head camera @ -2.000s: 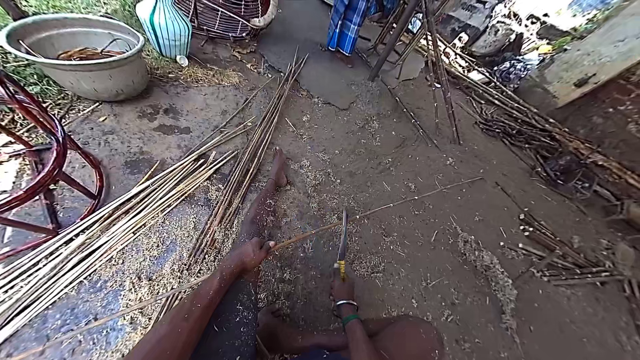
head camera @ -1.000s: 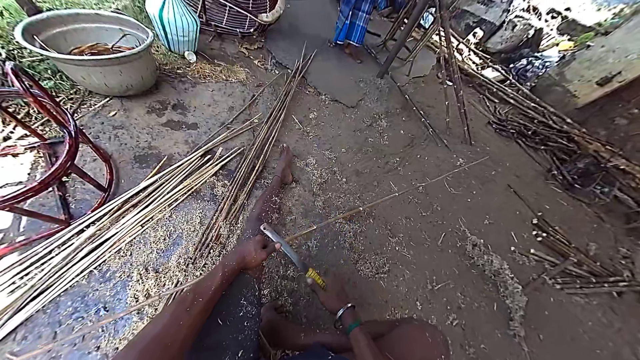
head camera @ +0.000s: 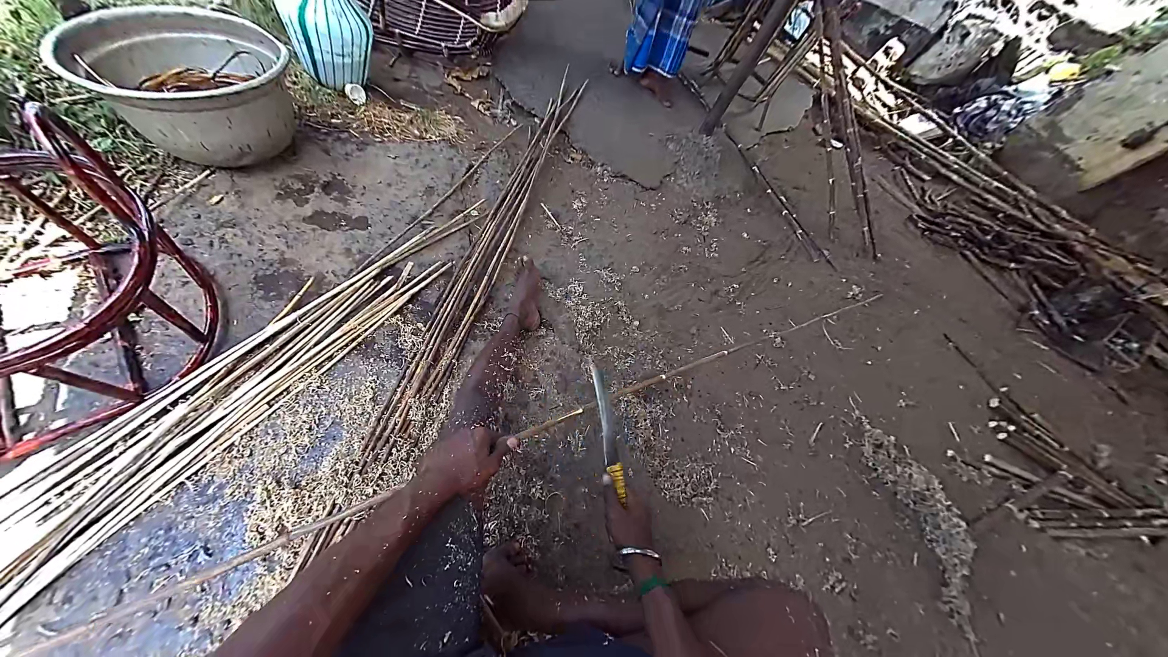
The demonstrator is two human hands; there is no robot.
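A long thin cane [head camera: 680,367] runs from the lower left, through my left hand [head camera: 467,458], out toward the right. My left hand is closed around it above my outstretched leg. My right hand [head camera: 628,516] grips the yellow-wrapped handle of a curved knife [head camera: 603,415]. The blade points away from me and lies across the cane, a short way right of my left hand. Pale shavings [head camera: 301,465] are scattered on the ground around my legs. Left of my leg lie a bundle of darker canes [head camera: 470,274] and a spread pile of pale canes [head camera: 246,392].
A reddish cane frame [head camera: 146,265] stands at the left, behind it a grey plastic tub [head camera: 210,114]. A person's leg in blue checked cloth [head camera: 659,41] is at the top, near a slanting pole [head camera: 748,68]. Dark canes [head camera: 1013,219] and cut pieces [head camera: 1086,502] lie at the right.
The knife was over my left hand one second ago; my right hand has since moved it right and outward along the cane. My left hand still holds the cane.
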